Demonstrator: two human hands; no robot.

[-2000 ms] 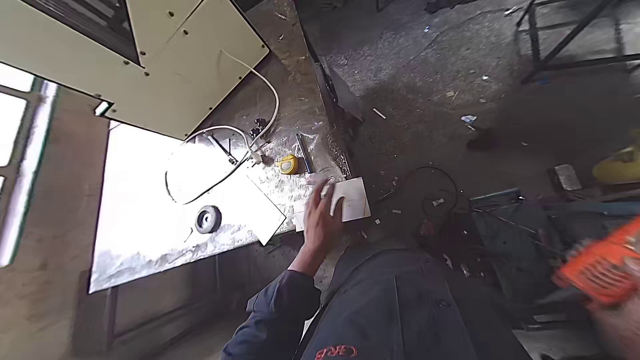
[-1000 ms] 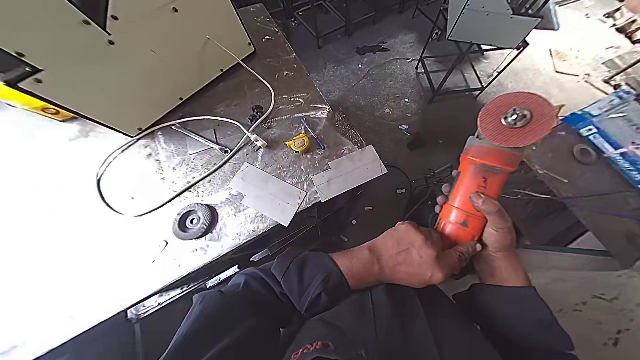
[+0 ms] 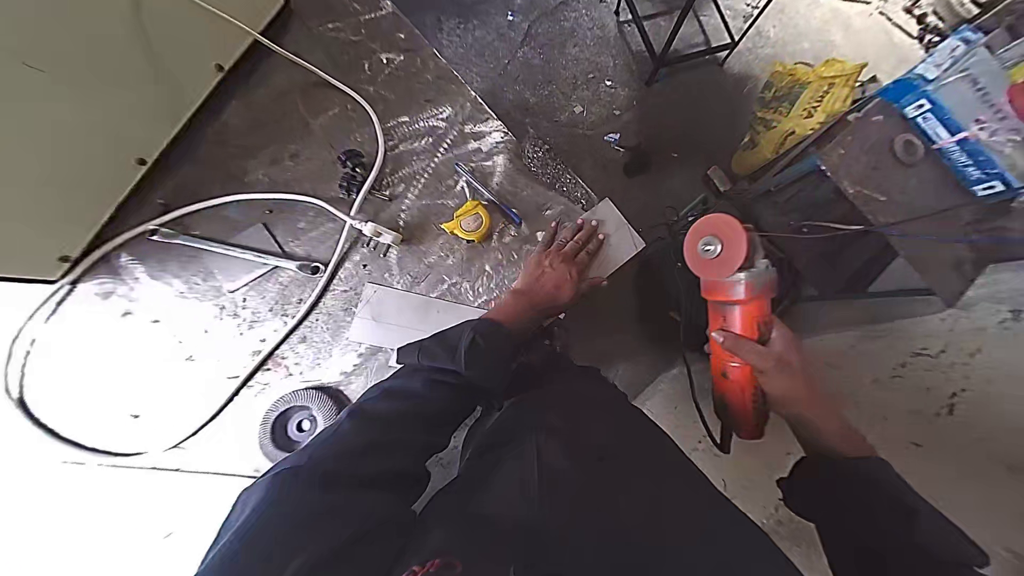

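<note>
My left hand (image 3: 558, 268) lies flat, fingers spread, on a thin pale sheet piece (image 3: 614, 240) that juts past the bench edge. Around the orange body of an angle grinder (image 3: 738, 352) my right hand (image 3: 772, 364) is closed, out to the right of the bench. The grinder's reddish disc (image 3: 714, 246) points away from me, its face turned up. A second pale piece (image 3: 412, 316) lies partly under my left sleeve. Left of my left hand are a yellow tape measure (image 3: 468, 222) and a blue pen (image 3: 490, 196).
On the metal bench (image 3: 320, 144) lie a white cable with a plug (image 3: 378, 234), a wrench (image 3: 236, 252), a dark round grinding wheel (image 3: 300, 424) and small black parts (image 3: 352, 172). A beige cabinet (image 3: 120, 120) stands at upper left. Right are a yellow bag (image 3: 800, 112) and a blue box (image 3: 948, 136).
One second ago both hands were on the grinder. My left hand has let go and now lies on the pale piece; my right hand still holds the grinder.
</note>
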